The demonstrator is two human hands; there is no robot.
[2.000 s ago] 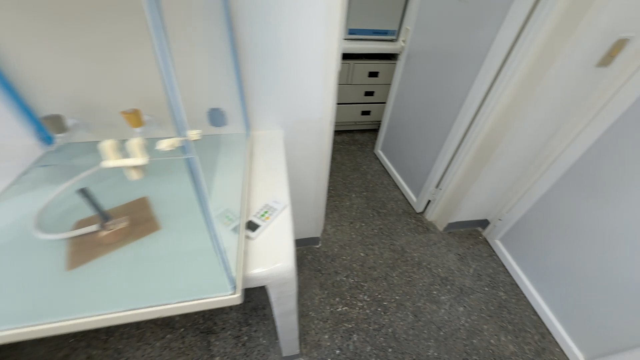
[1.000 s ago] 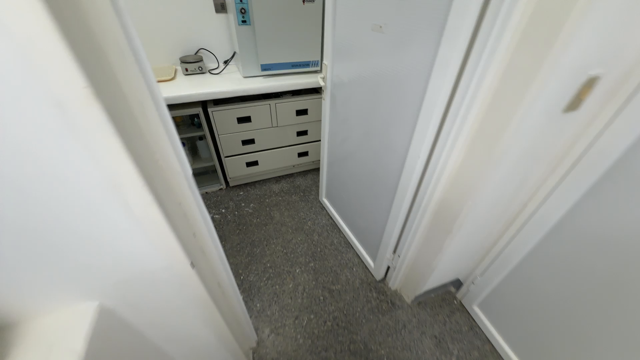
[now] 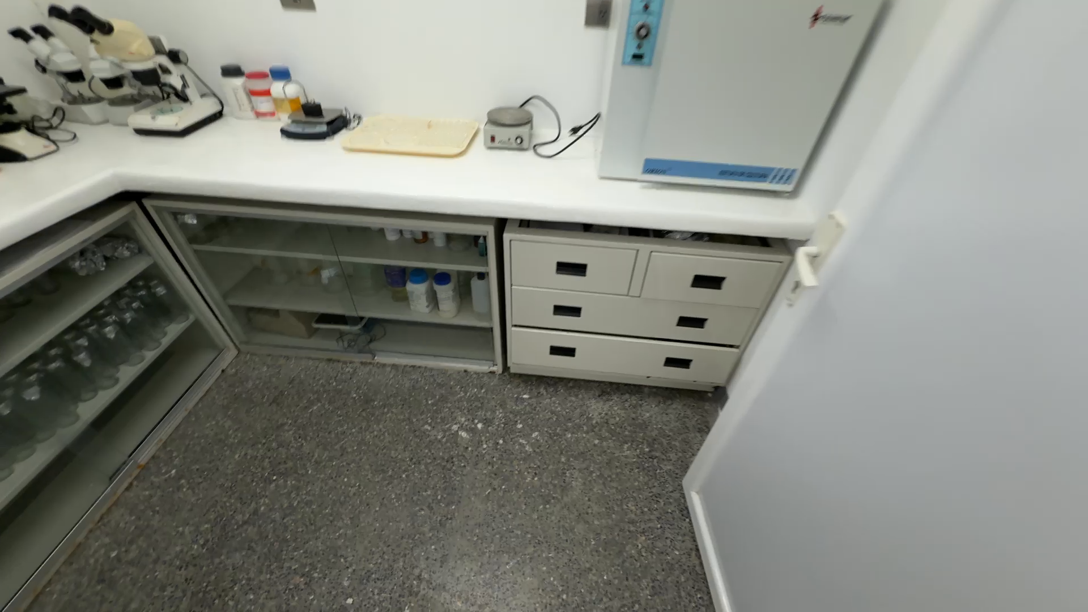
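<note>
Neither of my hands shows in the head view. Along the back runs a white countertop (image 3: 382,183) with a cream plastic tray (image 3: 411,136) near its middle. Right of the tray sits a small hotplate (image 3: 508,129), its black cord and plug lying loose beside it. A large white laboratory oven or incubator (image 3: 722,93) with a blue control panel stands at the right end. On the left are stereo microscopes (image 3: 174,98), several capped bottles (image 3: 261,93) and a small dark balance-like device (image 3: 313,123).
Below the counter are a glass-fronted cabinet (image 3: 340,208) holding bottles, and a drawer unit (image 3: 625,314). Another cabinet (image 3: 183,374) at left holds several glass bottles or flasks. A white door (image 3: 901,382) with a handle (image 3: 806,265) stands open at right. Speckled floor (image 3: 399,493) lies between.
The view has moved through the doorway into the room with the counter. The glass tank and the remote control seen two seconds ago are out of view.
</note>
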